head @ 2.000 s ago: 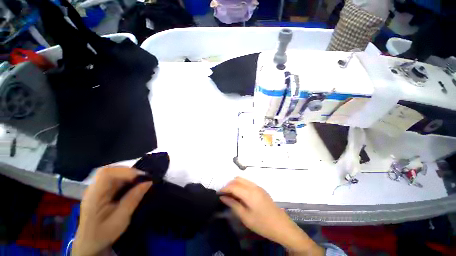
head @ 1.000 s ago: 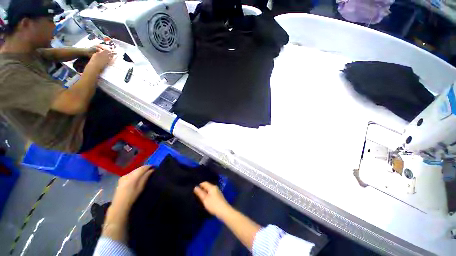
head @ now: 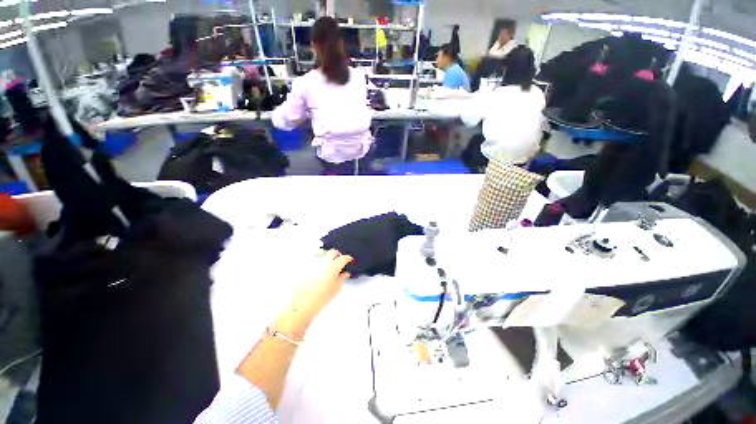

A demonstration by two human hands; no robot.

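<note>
My left hand [head: 319, 281] reaches forward over the white table, its arm in a striped sleeve with a bracelet at the wrist. Its fingertips touch the near left edge of a small stack of black pieces [head: 373, 242]. Whether the fingers grip a piece is too blurred to tell. The stack lies behind and left of the sewing machine head [head: 427, 286]. The presser foot [head: 454, 349] has no black cloth under it. My right hand is out of the picture.
A large black garment pile [head: 124, 323] covers the table's left side. Thread snips [head: 634, 364] lie at the right. A checked cloth roll [head: 502, 195] stands behind the machine. People work at tables beyond the raised rim [head: 331, 186].
The view has swung up and right from the floor bins. My left hand has left the black cloth piece low at the table's front and moved to the stack. My right hand has gone out of view.
</note>
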